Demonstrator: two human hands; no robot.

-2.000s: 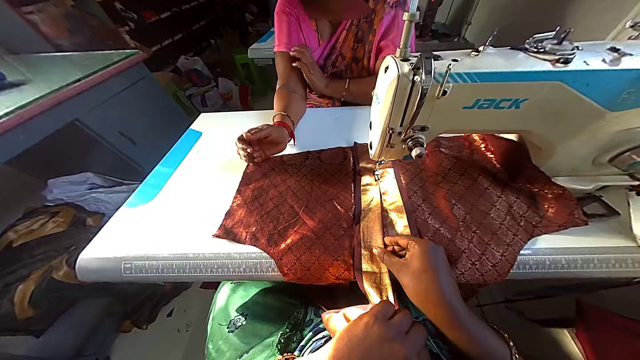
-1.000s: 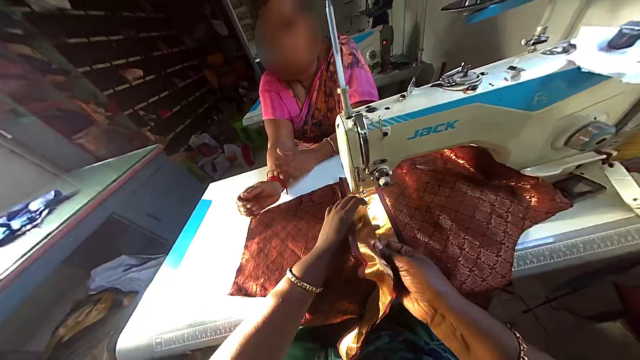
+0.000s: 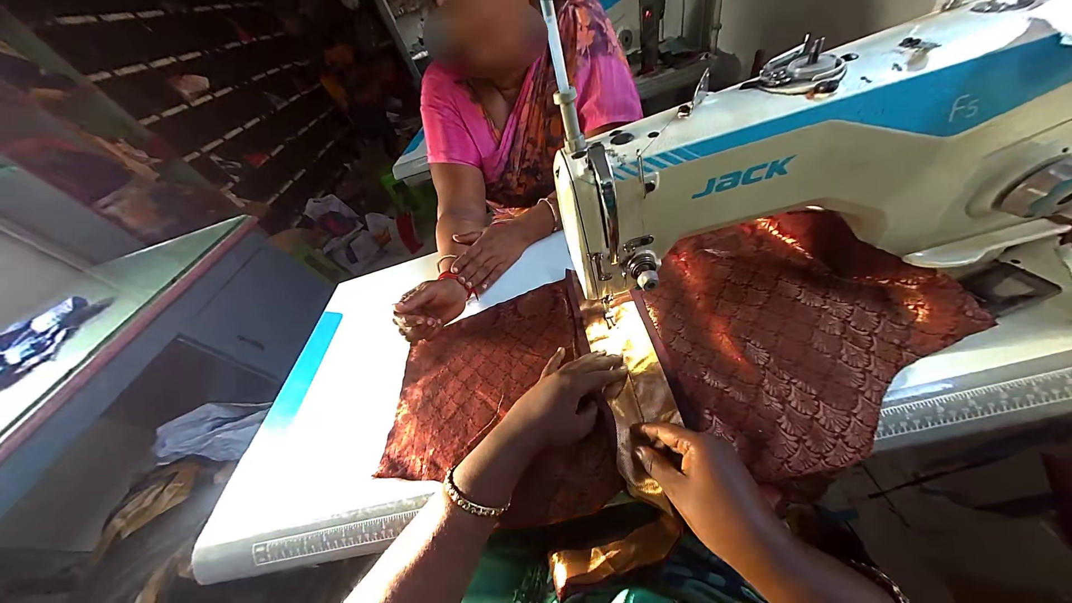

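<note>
A maroon brocade fabric point(image 3: 779, 360) lies across the bed of a Jack sewing machine point(image 3: 804, 142), with a gold fabric strip point(image 3: 649, 394) running down its middle from under the presser foot point(image 3: 610, 314). My left hand point(image 3: 565, 402) rests on the cloth, its fingertips on the strip's left side just in front of the foot. Nearer to me, my right hand point(image 3: 695, 469) pinches the strip's right edge between thumb and fingers. The strip's free end hangs over the table's front edge in a fold. The needle tip is too small to make out.
A person point(image 3: 519, 109) in a pink top leans at the far side of the white table point(image 3: 293, 452), one hand resting on the other forearm beside the fabric. A printed ruler point(image 3: 980, 406) runs along the front edge. At left stands a counter point(image 3: 126, 310), with cloth piled below.
My left hand, low near the strip's end two seconds ago, is now up by the presser foot. The other person's upper hand has come down over the other wrist. The view has shifted.
</note>
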